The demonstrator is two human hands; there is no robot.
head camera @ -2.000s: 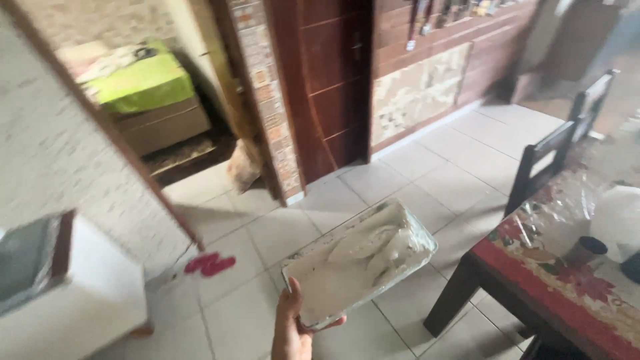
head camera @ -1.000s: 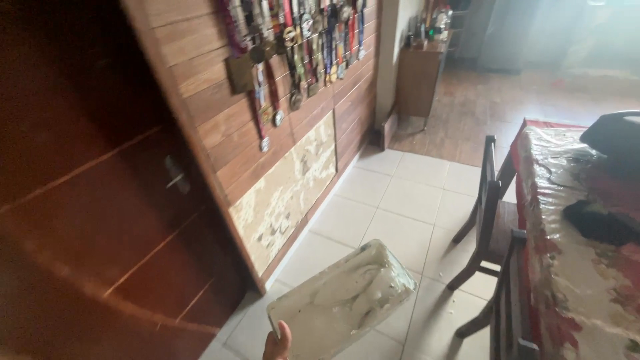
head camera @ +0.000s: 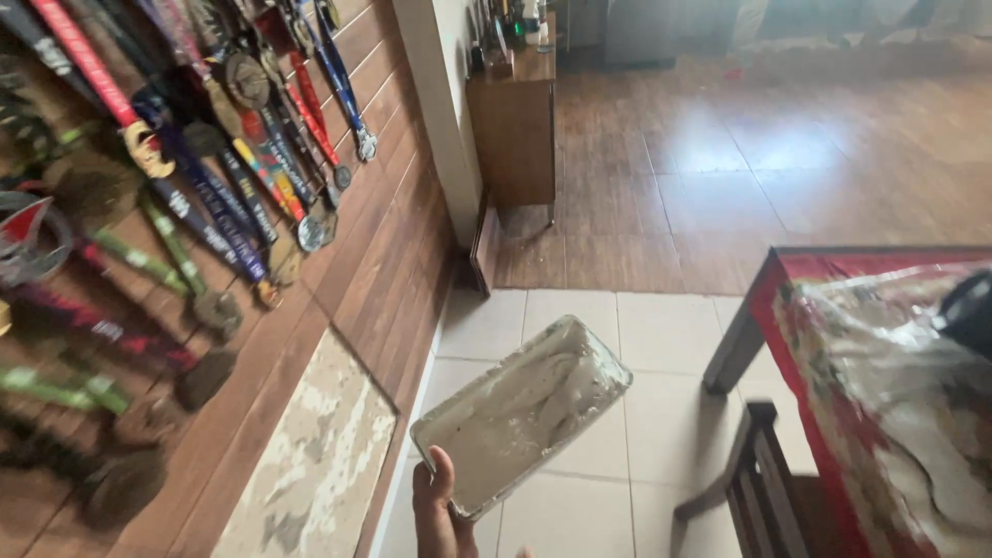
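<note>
My left hand [head camera: 440, 508] grips the near left corner of a shallow rectangular tray [head camera: 620, 377], thumb over the rim and fingers behind it. A smooth, wet, pale grey-beige paste [head camera: 515, 422] lies in the tray, heaped toward the far right end, with smears on the rim. The tray is tilted and held above the white floor tiles [head camera: 670, 434]. To its left, the wood-plank wall [head camera: 380, 201] has a bare patch [head camera: 325, 449] with rough, blotchy pale residue. A small fingertip shows at the bottom edge; which hand it belongs to I cannot tell. My right hand is not otherwise seen.
Many medals on ribbons [head camera: 225, 209] hang on the left wall. A table [head camera: 821, 341] with a red-edged floral cloth under clear plastic stands right, a dark wooden chair [head camera: 756, 465] beside it. A wooden cabinet [head camera: 511, 139] with bottles stands ahead, where wood-look flooring [head camera: 620, 248] begins.
The view has swung right and forward, past the dark door to the medal wall. My left hand has kept its grip on the tray throughout.
</note>
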